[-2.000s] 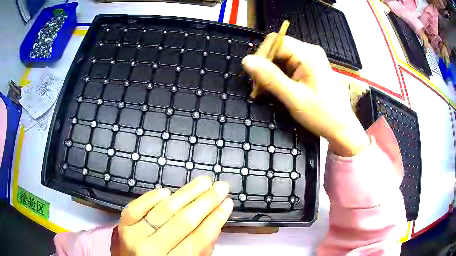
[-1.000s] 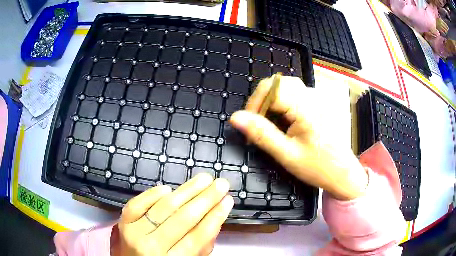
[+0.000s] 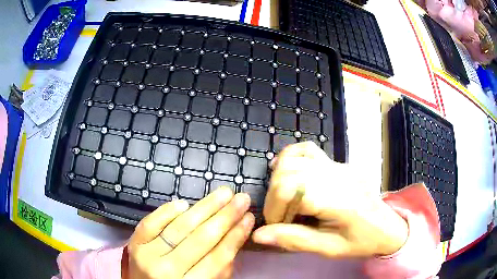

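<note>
A large black blister tray [image 3: 158, 128] lies in front of me, with small silver metal parts [image 3: 212, 147] at its grid crossings. My right hand [image 3: 321, 204] is over the tray's lower right part, holding tan-gold tweezers [image 3: 295, 204]. The tweezers' tip is hidden behind the hand. My left hand [image 3: 191, 237], with a ring on one finger, rests flat over the tray's near edge, fingers together and nothing seen in it. Cardboard shows under the tray's near edge.
A blue parts bin [image 3: 71, 41] of silver parts is at the upper left, above paper slips [image 3: 46, 101]. A green label [image 3: 35, 219] is at the lower left. Tray stacks stand at the back [image 3: 338, 32] and right [image 3: 430, 158]. Another person's hand [image 3: 482, 46] shows at the upper right.
My right hand has moved with the tweezers from the tray's upper right down to its lower right, near my left hand. My left hand has barely moved.
</note>
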